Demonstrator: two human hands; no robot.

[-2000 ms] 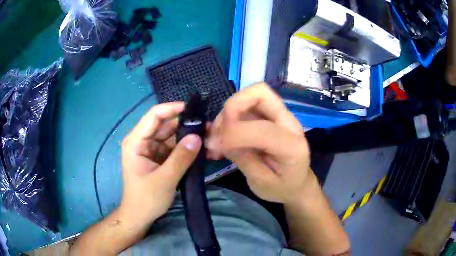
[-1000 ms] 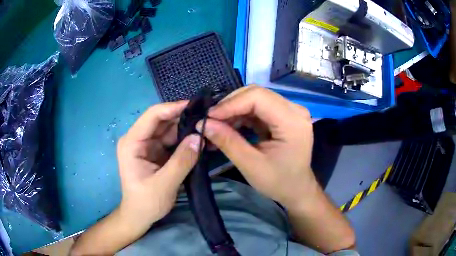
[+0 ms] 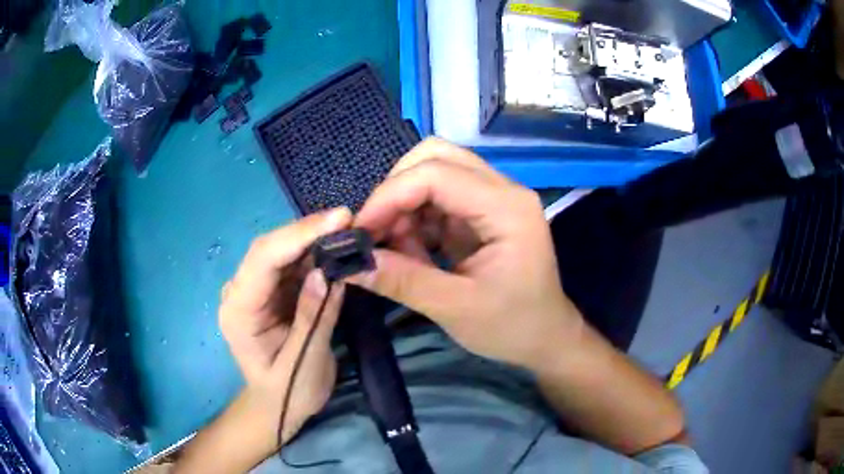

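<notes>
My left hand point(image 3: 282, 310) grips the end of a black headband point(image 3: 378, 380) between thumb and fingers over my lap. The band end point(image 3: 342, 255) faces up and shows a small rectangular opening. My right hand point(image 3: 472, 255) pinches the same end from the right with thumb and fingertips. The band hangs down from there toward my body. A thin black cable point(image 3: 294, 375) runs down over my left hand and curls at its lower end. Whether my right fingers also hold a small piece is hidden.
A black grid tray point(image 3: 338, 134) lies just beyond my hands. A screw feeder point(image 3: 592, 79) sits in a blue tray point(image 3: 574, 168) at right. Loose black covers point(image 3: 236, 104), a small bag point(image 3: 139, 83) and a large bag point(image 3: 74, 296) lie left.
The band end has turned so its opening faces the camera. The cable has moved from between my fingertips to over my left hand. The view has shifted.
</notes>
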